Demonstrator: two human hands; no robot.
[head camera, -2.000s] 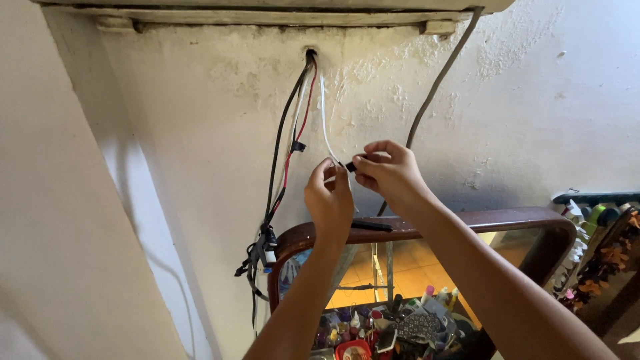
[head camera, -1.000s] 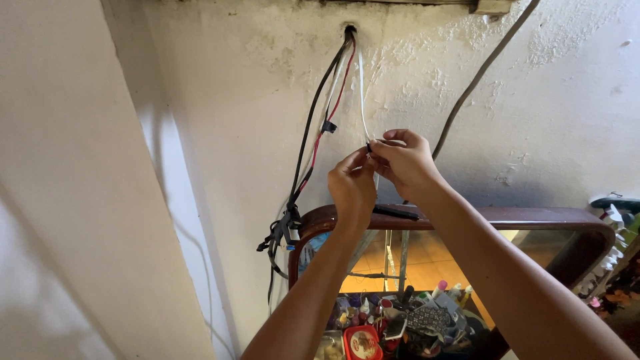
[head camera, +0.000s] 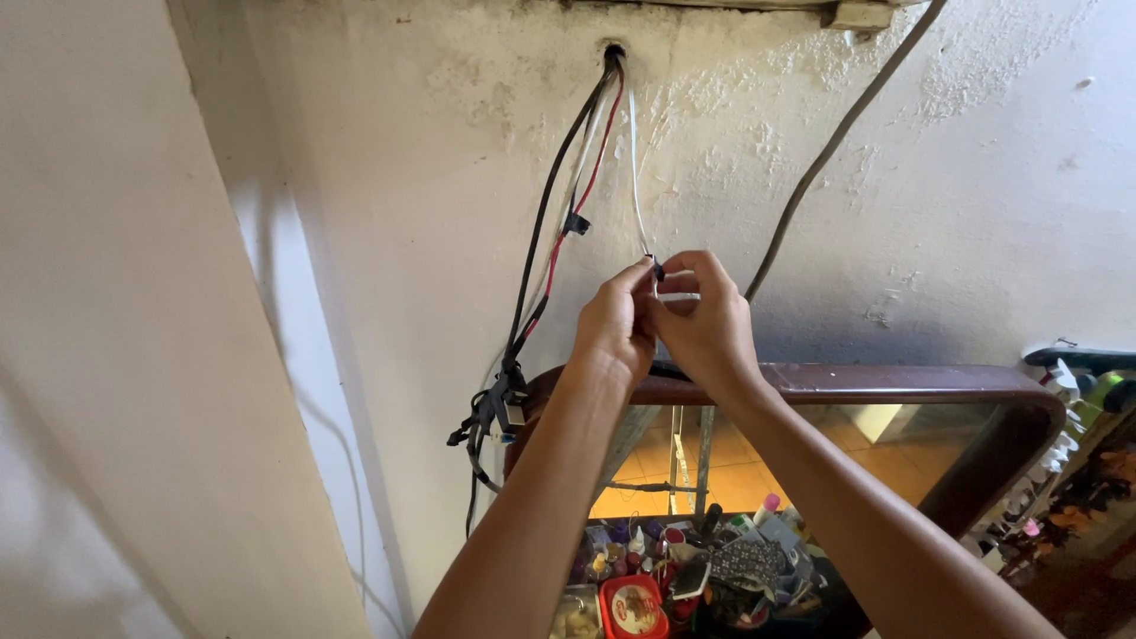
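A thin white cable (head camera: 635, 169) hangs from a hole in the wall (head camera: 614, 53) down to my two hands. My left hand (head camera: 617, 324) pinches it below a bit of black tape (head camera: 657, 266). Close against it, my right hand (head camera: 706, 315) has its fingertips at the tape and the cable; the fingers partly hide both. To the left, black cables (head camera: 541, 213) and a red wire (head camera: 611, 129) come out of the same hole, with a black tape flag (head camera: 577, 223) on them. Lower down they run into a black taped bundle (head camera: 501, 399).
Below my hands stands a mirror with a dark wooden frame (head camera: 887, 380). Bottles, a red-lidded tub (head camera: 634, 608) and other small items crowd its foot. A thick grey cable (head camera: 821, 160) crosses the wall at the right. Hanging items (head camera: 1065, 417) are at the right edge.
My right fingers have shifted around the black tape, which stood out to the right of the white cable in the oldest frame and now lies close to it. The view has moved closer.
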